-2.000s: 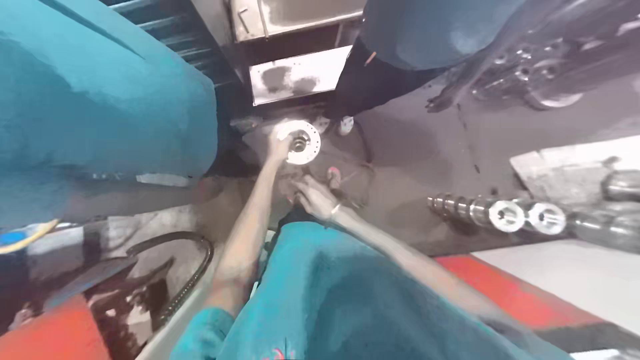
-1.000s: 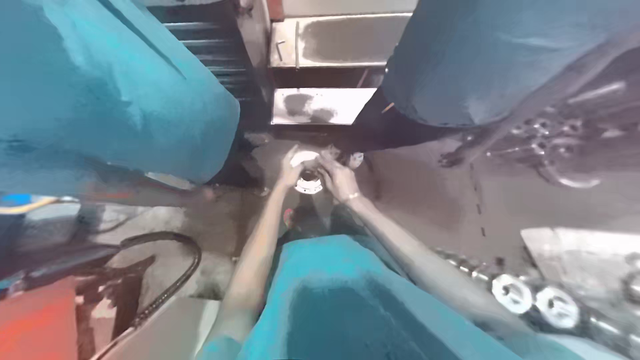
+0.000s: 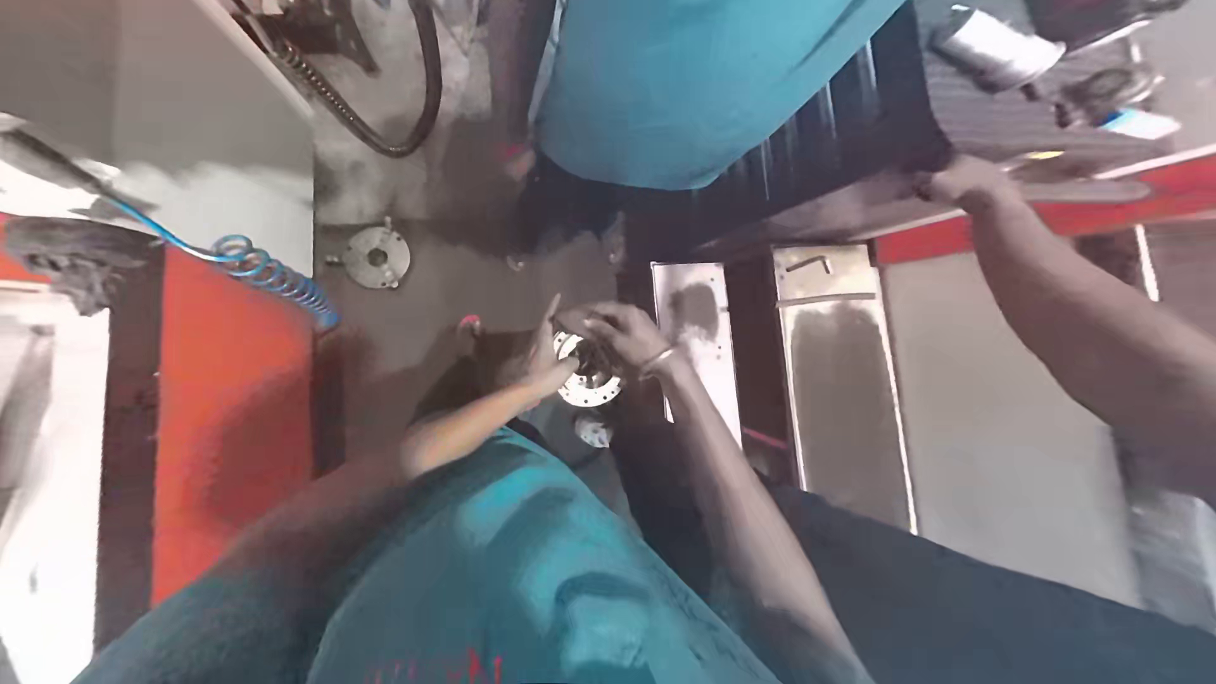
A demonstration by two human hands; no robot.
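Observation:
A round metal flange with small holes around its rim and a dark centre is between my two hands. My left hand grips its left edge, with the thumb lying over the ring. My right hand, with a bangle at the wrist, is at its upper right, fingers bent over the dark centre; whether they grip it cannot be told. Below the flange is a small pale crumpled thing.
Another round metal flange lies on the floor at left. A coiled blue air hose hangs by a red panel. A person in a teal shirt stands ahead; a person's arm reaches in at right, near metal trays.
The view has swung round strongly. Two seconds ago my right hand was apart from the flange; one second ago and now both hands are at it.

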